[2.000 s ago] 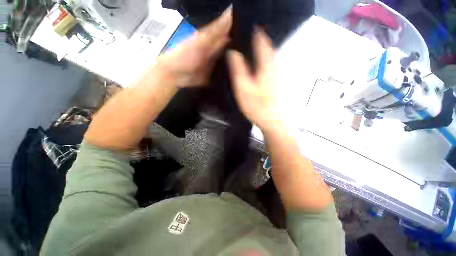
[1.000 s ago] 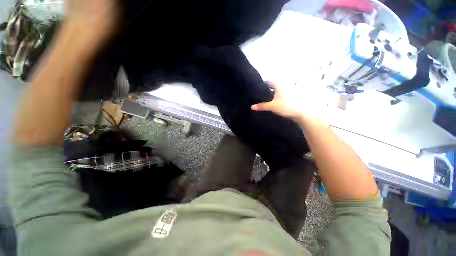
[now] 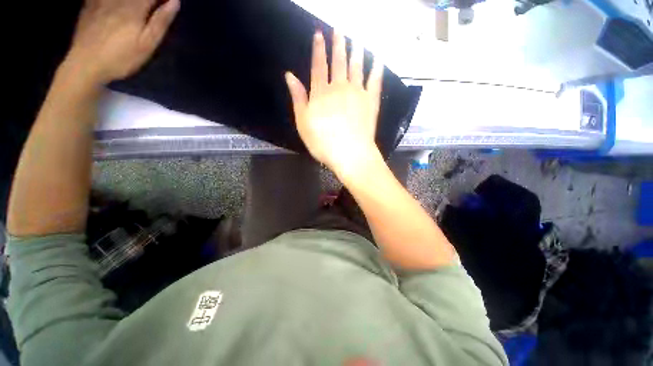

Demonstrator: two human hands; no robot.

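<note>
A black garment (image 3: 229, 71) lies on the white sewing table, with a narrow tube part running right to an open end near the table's front edge. My right hand (image 3: 340, 107) lies flat on this tube with the fingers spread, close to its end. My left hand (image 3: 122, 36) is at the upper left on the black cloth, partly cut off by the top edge. Its thumb is apart from the fingers; whether it grips cloth cannot be told. The needle area is not clearly in view.
The sewing machine (image 3: 626, 28) is at the upper right, partly cut off, with a tan tab (image 3: 442, 25) left of it. A control panel (image 3: 591, 111) and a ruler strip (image 3: 472, 139) are along the front edge. Dark garments (image 3: 494, 243) lie low right; plaid cloth (image 3: 129, 243) lies low left.
The tube has swung from hanging over the table edge to lying across the tabletop. My right hand has gone from its side to flat on top. The view has shifted, with the machine now higher.
</note>
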